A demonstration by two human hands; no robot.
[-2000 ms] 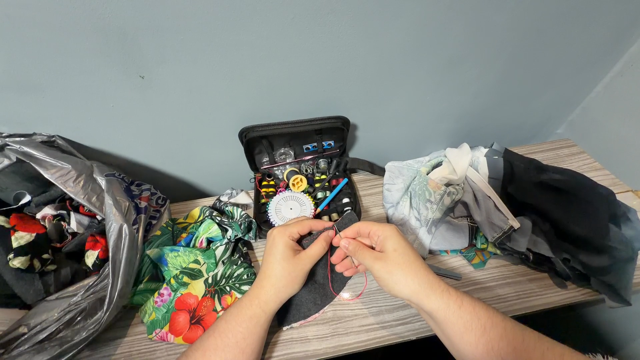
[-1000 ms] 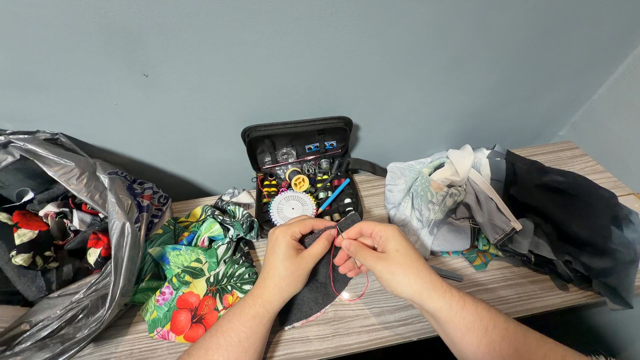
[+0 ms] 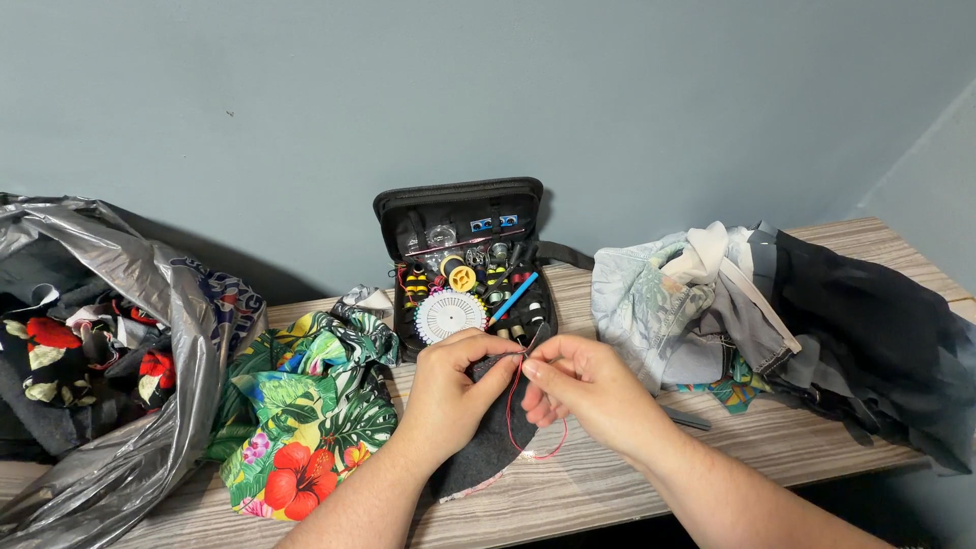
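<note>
My left hand [image 3: 465, 389] pinches the upper edge of a dark grey piece of fabric [image 3: 476, 461] between thumb and forefinger. Close beside it, my right hand [image 3: 576, 381] has thumb and forefinger together at the same edge; a needle there is too small to make out. Red thread [image 3: 512, 427] hangs in a loop from the fingertips over the fabric. Just behind the hands lies an opened black sewing kit case [image 3: 457, 192], holding a white wheel of pins [image 3: 451, 317], a yellow spool [image 3: 460, 277], several small thread spools and a blue pen-like stick [image 3: 513, 296].
On the left, a grey plastic bag [image 3: 175, 366] holds fabric scraps, beside a tropical-print cloth [image 3: 313, 427]. Pale and grey garments [image 3: 648, 305] and a black cloth [image 3: 862, 328] lie right. A grey tool [image 3: 685, 417], partly hidden, rests by my right wrist. The wooden table's front edge [image 3: 762, 492] is near.
My hands stay at the fabric's upper edge, and their fingertips have come closer together. The red thread loop hangs in a slightly different shape.
</note>
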